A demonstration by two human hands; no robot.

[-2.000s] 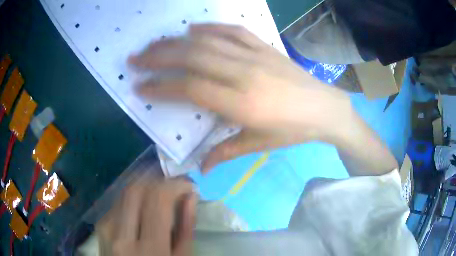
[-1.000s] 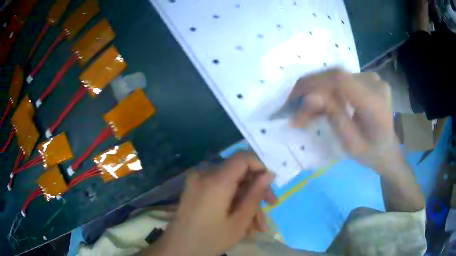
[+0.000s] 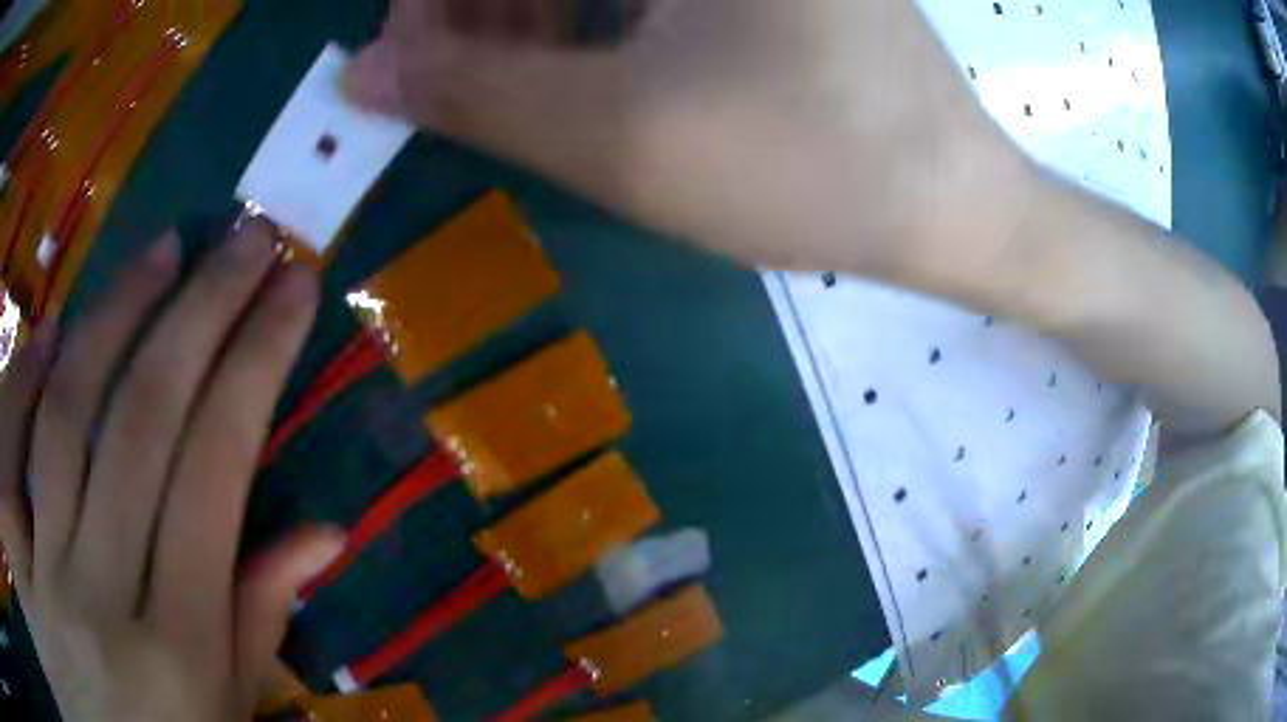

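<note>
A white label point(image 3: 328, 147) with one dark square hole lies over an orange flexible circuit at the upper left; an orange edge shows beneath it. My right hand point(image 3: 635, 127) reaches across the top, its fingertips on the label's upper right corner. My left hand point(image 3: 155, 466) lies flat at the left, its fingertips at the label's lower, wire end. Several bare orange circuits point(image 3: 459, 282) with red wires point(image 3: 409, 515) run down to the lower right. The label sheet point(image 3: 974, 423) lies at the right, partly under my right forearm.
The dark green bench mat point(image 3: 748, 494) lies between the circuits and the sheet. A clear tape piece point(image 3: 652, 567) sits beside two circuits. More orange pieces with red wires point(image 3: 120, 106) lie at the far upper left. Blue floor shows at the bottom right.
My right hand has moved left from the label sheet to a circuit, where a white label now lies. My left hand has moved from the bench's front edge onto the circuits' wire side. The view has shifted left.
</note>
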